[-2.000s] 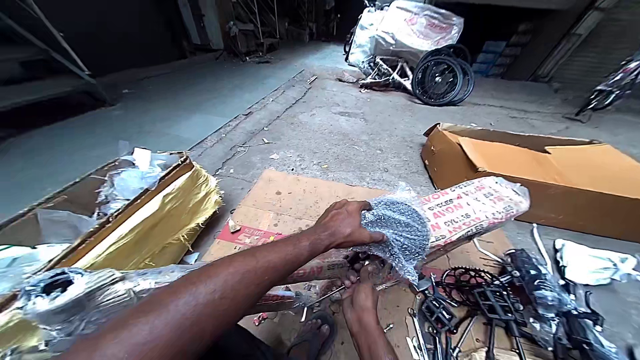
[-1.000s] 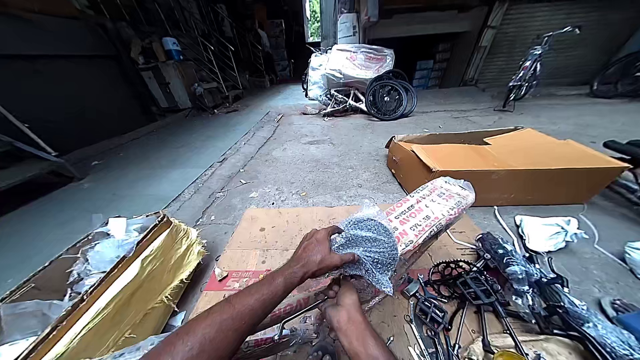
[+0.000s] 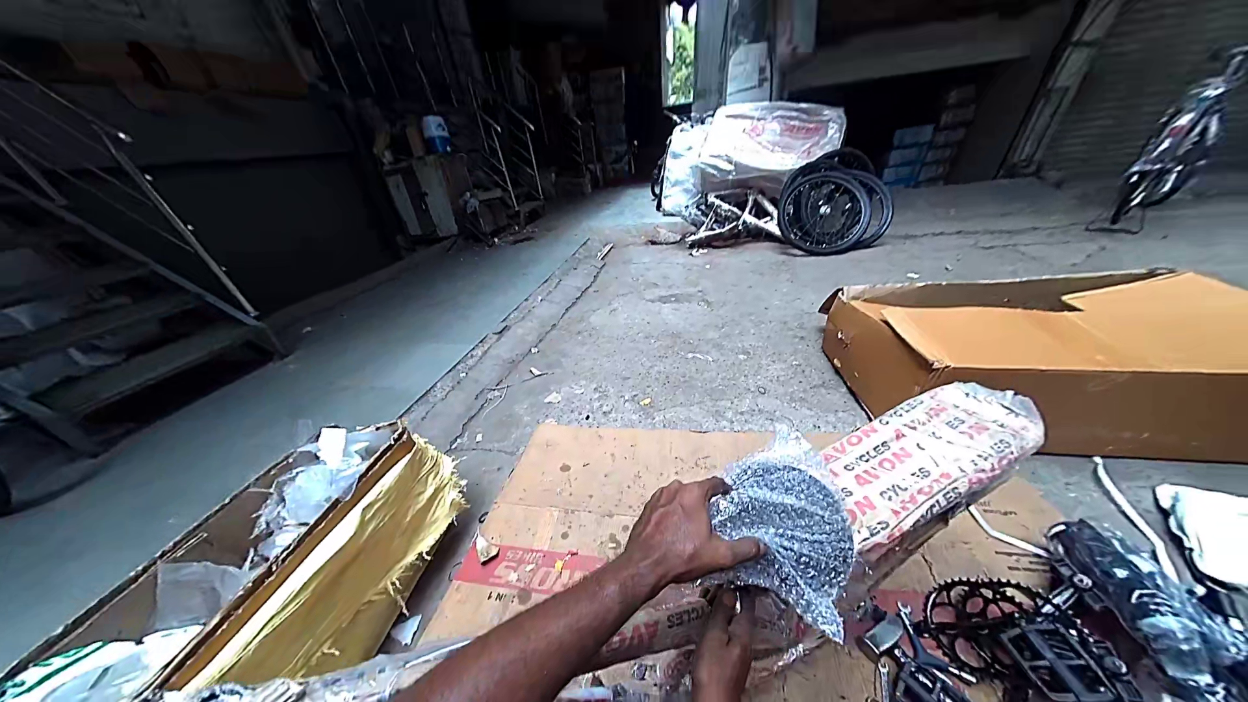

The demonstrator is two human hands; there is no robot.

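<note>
A round part in bubble wrap (image 3: pixel 788 531) stands at the lower middle, its inside hidden by the wrap. My left hand (image 3: pixel 684 534) grips its left edge, thumb on the near face. Low beneath it, my right hand (image 3: pixel 723 643) has its fingers at a tube wrapped in printed film (image 3: pixel 643 629); what those fingers hold is hidden. Behind the round part, a thicker printed plastic wrapping (image 3: pixel 926 458) slants up to the right. Flattened cardboard (image 3: pixel 575 478) lies underneath. To the right are a chainring (image 3: pixel 975 609), a bicycle pedal (image 3: pixel 1058 663) and a spanner (image 3: pixel 883 680).
An open carton with plastic scraps (image 3: pixel 380 439) stands at left. A large brown carton (image 3: pixel 1092 409) lies at right, near white wrapping (image 3: pixel 1209 531). Farther back are bicycle wheels (image 3: pixel 827 210) beside a plastic-covered load (image 3: pixel 775 146), a bicycle (image 3: pixel 1175 146) and metal stairs (image 3: pixel 166 263).
The view has tilted up and turned. My left hand stays on the bubble-wrapped part and my right hand remains low beneath it.
</note>
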